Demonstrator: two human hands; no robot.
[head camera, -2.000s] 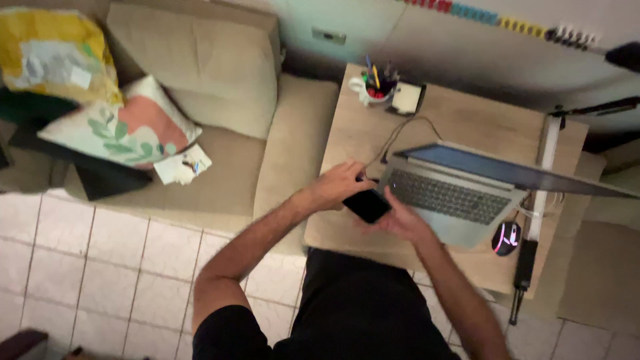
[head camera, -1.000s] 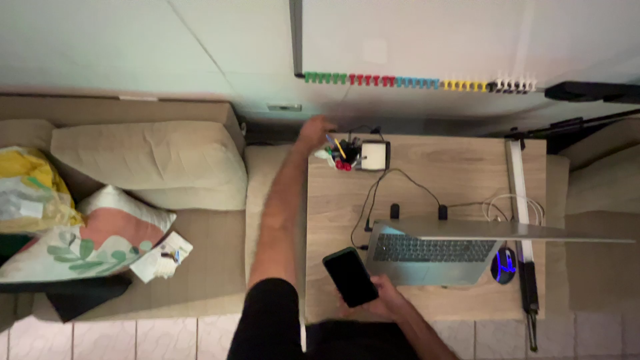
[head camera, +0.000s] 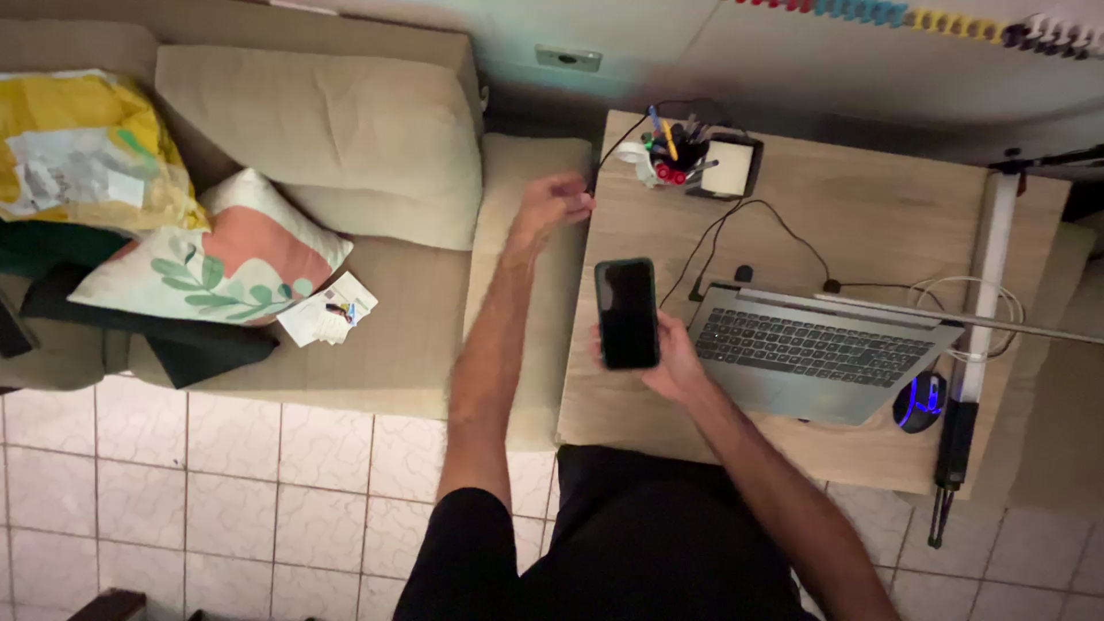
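My right hand (head camera: 677, 358) holds a smartphone in a dark case (head camera: 627, 314) upright over the left front of the table, its black screen facing up. My left hand (head camera: 549, 210) is beyond the table's left edge, above the beige seat, with its fingers bent. A thin black cable (head camera: 623, 136) curves from behind the pen cup to its fingertips, which appear to pinch it; the cable's end is hidden. Right of the phone sits an open laptop (head camera: 802, 354). A white mug of pens (head camera: 642, 161) and a black holder with note paper (head camera: 727, 166) stand at the table's back left.
On the wooden table (head camera: 871, 198) are a lit mouse (head camera: 920, 403), more cables, and a white and black bar (head camera: 983, 285) along the right side. The sofa (head camera: 371, 336) holds a printed cushion (head camera: 259, 250), a yellow bag (head camera: 86, 147) and papers (head camera: 328, 310). A wall socket (head camera: 567, 59) is behind.
Two seconds ago both hands were at the phone. My left hand then reached to the table's back left corner and has now come back toward me, left of the edge. The phone stays in my right hand.
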